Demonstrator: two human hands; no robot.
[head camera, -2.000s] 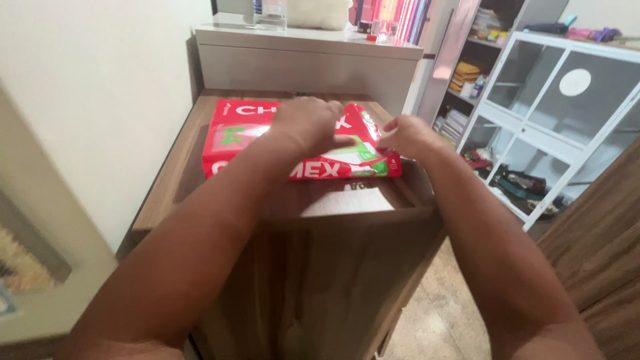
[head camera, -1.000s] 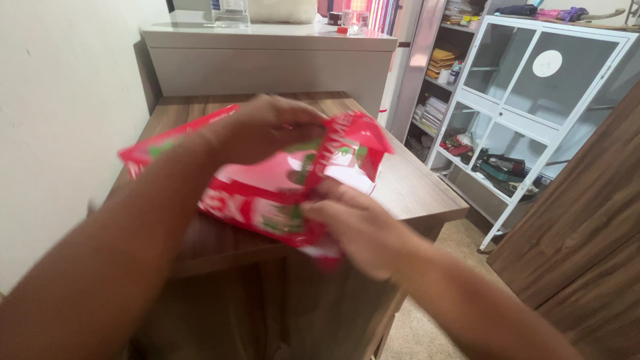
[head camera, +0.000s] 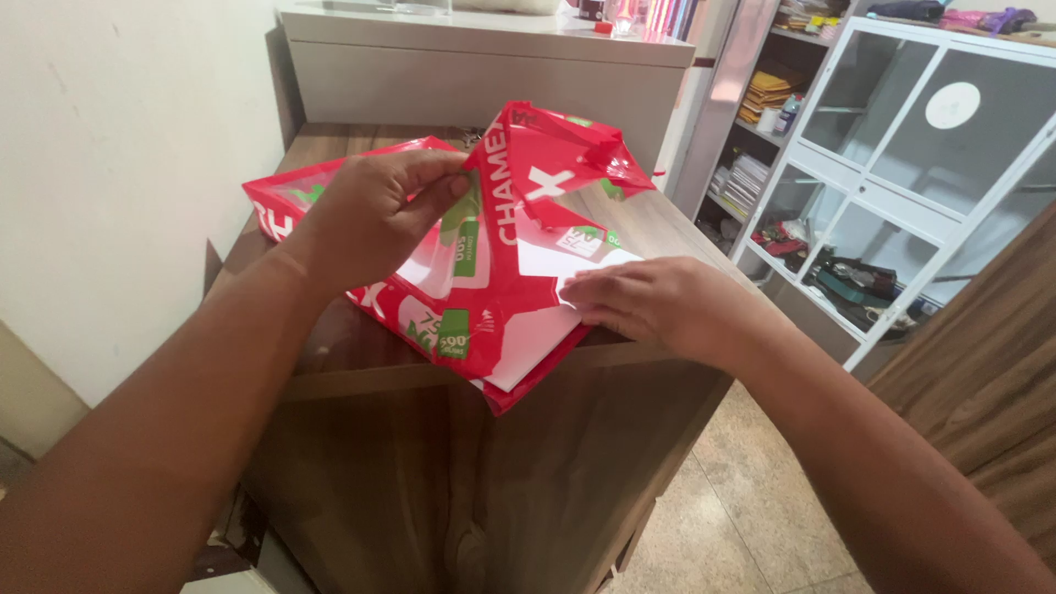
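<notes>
A red, white and green Chamex paper wrapper (head camera: 470, 330), partly torn, lies around white paper sheets (head camera: 536, 338) on the wood-grain cabinet top (head camera: 693, 239). The pack sits at an angle, and one corner reaches past the cabinet's front edge. My left hand (head camera: 371, 214) pinches a raised part of the wrapper between thumb and fingertips. A loose red flap stands up to the right of that pinch. My right hand (head camera: 652, 301) rests with its fingers together on the exposed sheets at the right; whether it grips them cannot be told.
A grey raised unit (head camera: 487, 74) stands behind the cabinet top, with small items on it. A white wall (head camera: 140, 165) is close on the left. At the right are a white glass-door cabinet (head camera: 874, 165), shelves with papers and envelopes, and a wood-grain panel (head camera: 990, 330).
Two seconds ago the pack lay nearly straight with its wrapper around it; now it is turned, its wrapper torn and lifted, with white sheets showing. My right hand has moved onto the sheets.
</notes>
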